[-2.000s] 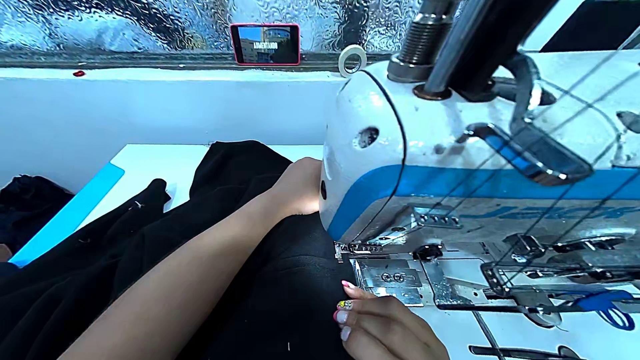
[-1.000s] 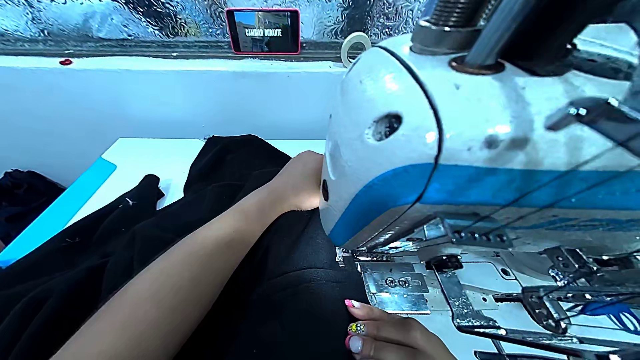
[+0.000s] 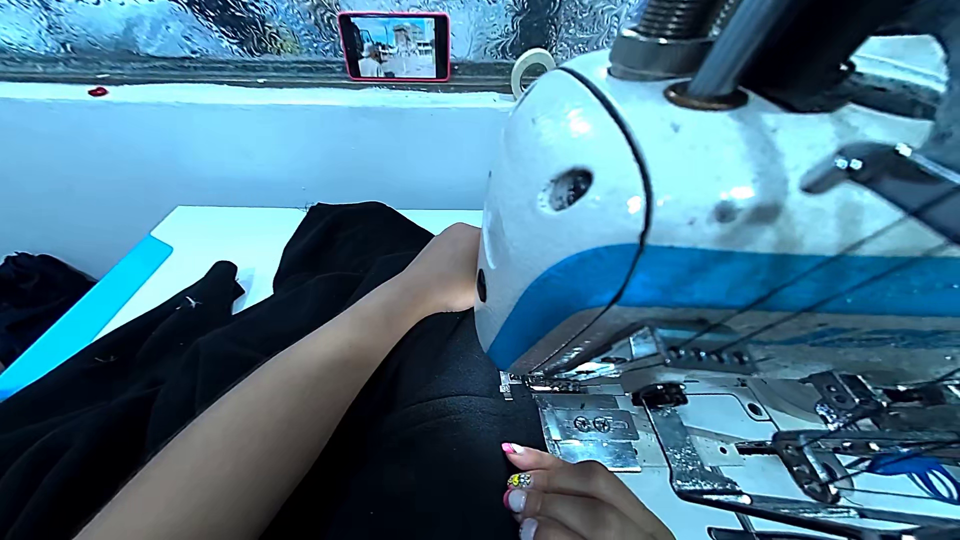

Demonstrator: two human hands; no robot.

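Black fabric (image 3: pixel 450 427) lies across the table and runs up to the presser foot (image 3: pixel 514 386) of a white and blue industrial sewing machine (image 3: pixel 570 225). My left hand (image 3: pixel 454 262) rests on the fabric behind the machine head, its fingers hidden by the head. At the fabric's right edge, in front of the metal needle plate (image 3: pixel 592 427), my right hand (image 3: pixel 577 495) touches the cloth with its painted fingertips. Whether either hand pinches the cloth cannot be told.
A phone in a red case (image 3: pixel 395 46) leans on the window ledge, beside a roll of tape (image 3: pixel 531 69). Threads cross the machine at the right. Dark cloth (image 3: pixel 37 300) lies beyond the table's blue edge (image 3: pixel 90 315). A small red object (image 3: pixel 97 91) sits on the ledge.
The view has moved closer to the machine head. Both hands stay at about the same places on the black fabric. The picture on the phone has changed.
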